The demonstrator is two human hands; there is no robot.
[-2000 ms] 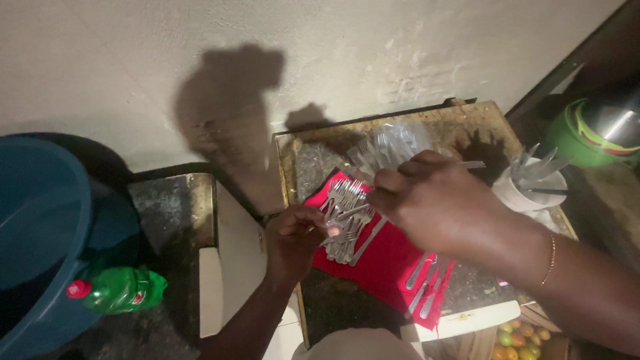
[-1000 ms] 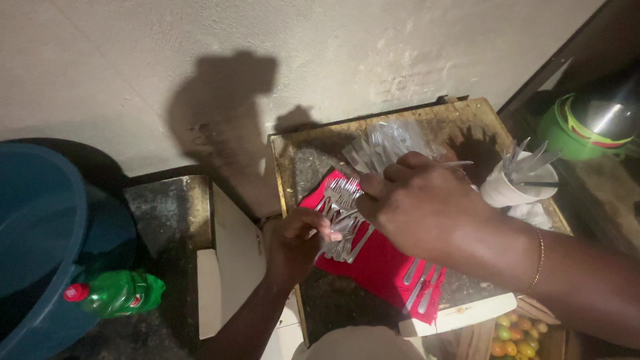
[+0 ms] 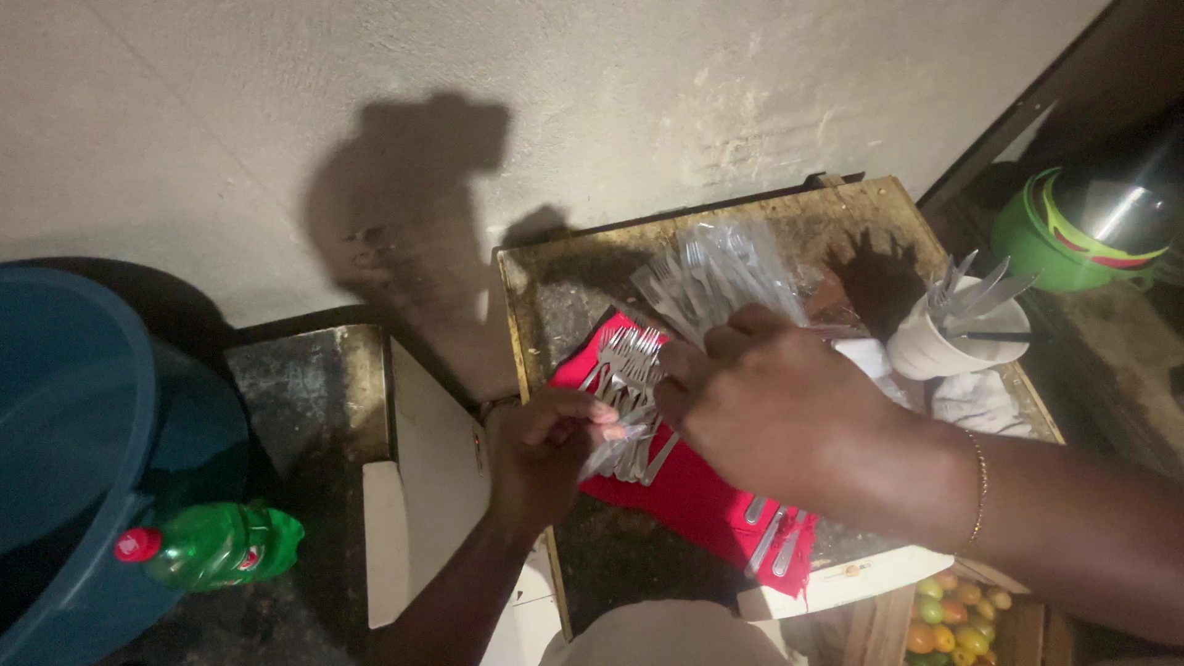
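Observation:
My left hand pinches a piece of clear plastic, seemingly a small bag, over the left side of a red cloth. Close by on its right is my right hand, fingers bent over the cloth; whether something is between them is hidden. Several metal forks lie in a pile on the cloth under my hands. More cutlery handles rest at the cloth's lower right end. Behind my right hand lie forks in clear plastic bags. A white cup holds upright knives and forks.
The worn table stands against a wall. A folded white cloth lies beside the cup. Left are a large blue tub and a green plastic bottle. Right are a green basin and, lower, a wooden crate of tomatoes.

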